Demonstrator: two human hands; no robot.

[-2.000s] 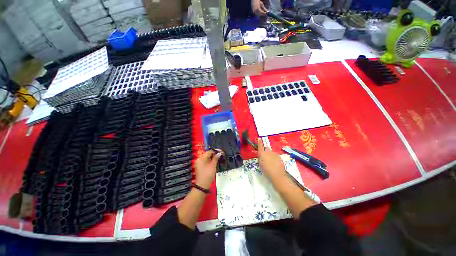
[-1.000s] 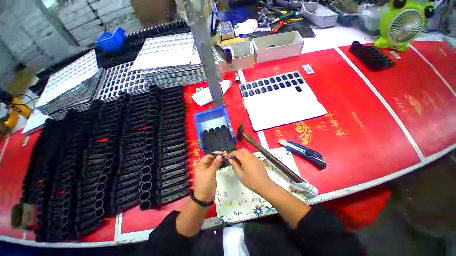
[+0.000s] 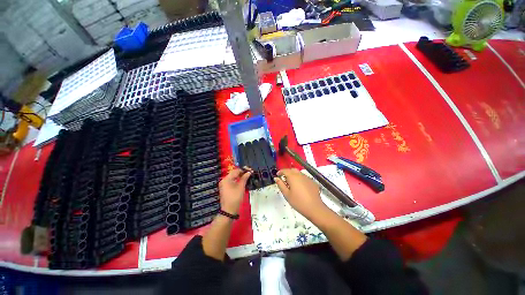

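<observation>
Several black tubular housings (image 3: pixel 257 154) lie side by side in the blue parts bin (image 3: pixel 235 138), their round open ends over its near edge. My left hand (image 3: pixel 232 193) is at their left end, thumb and finger close together; anything pinched there is too small to make out. My right hand (image 3: pixel 299 191) is at their right end, fingertips touching or just beside the rightmost housing; its grip is unclear. The hammer (image 3: pixel 319 177) lies slantwise right of my right hand, head away from me. The floral work pad (image 3: pixel 276 222) is under my hands.
Rows of black housings (image 3: pixel 135 173) fill the left. A metal post (image 3: pixel 246 63) stands behind the bin. A white backing sheet with black ovals (image 3: pixel 334 118) and a blue-and-black utility knife (image 3: pixel 360 171) lie right. Grid trays (image 3: pixel 144 83) and a green fan (image 3: pixel 478 23) stand farther back.
My right hand held the hammer two seconds ago; the hammer now lies on the bench. My hands met at the housings' ends one second ago and are now apart.
</observation>
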